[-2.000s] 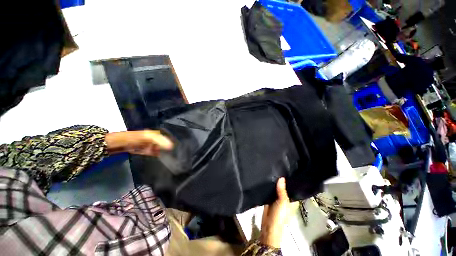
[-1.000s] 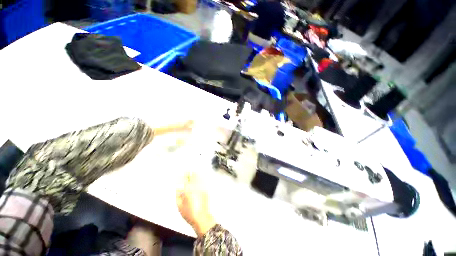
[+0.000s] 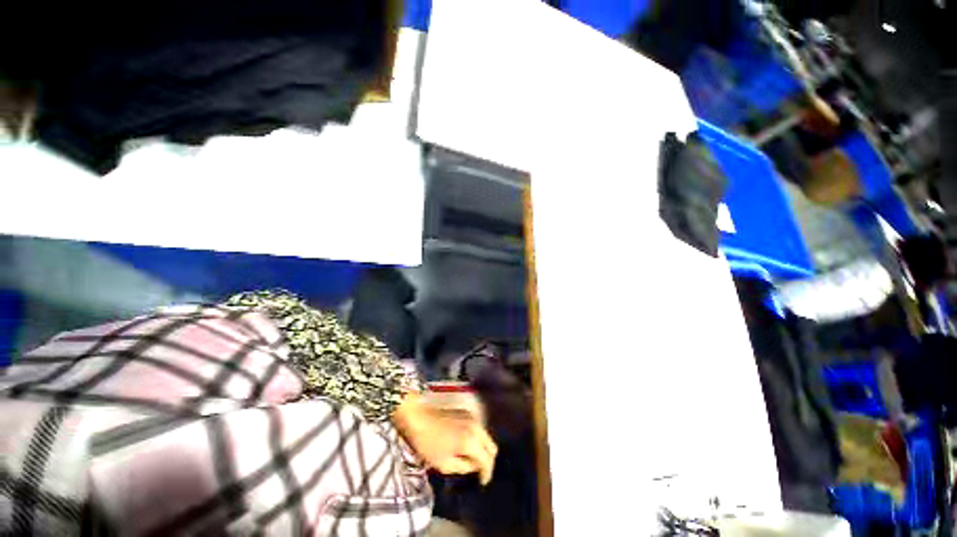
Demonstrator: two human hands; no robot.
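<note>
My left hand (image 3: 449, 434) is low in the middle of the picture, left of the white table's wooden edge. Its fingers are bent downward, blurred, over a dark area; I cannot tell whether it holds anything. Dark pieces (image 3: 477, 278) lie in the gap between two white tables. A small black fabric piece (image 3: 690, 194) lies on the white sewing table (image 3: 619, 315) near its far edge. My right hand is not in view.
A large black fabric pile (image 3: 231, 68) covers the upper left table (image 3: 262, 199). A blue bin (image 3: 761, 210) stands beyond the sewing table. Part of the sewing machine (image 3: 782, 524) shows at the bottom right edge.
The view has swung left, away from the machine. My left hand has moved off the tabletop to the gap beside it. My right hand has left the picture. The black panel handled earlier is no longer seen.
</note>
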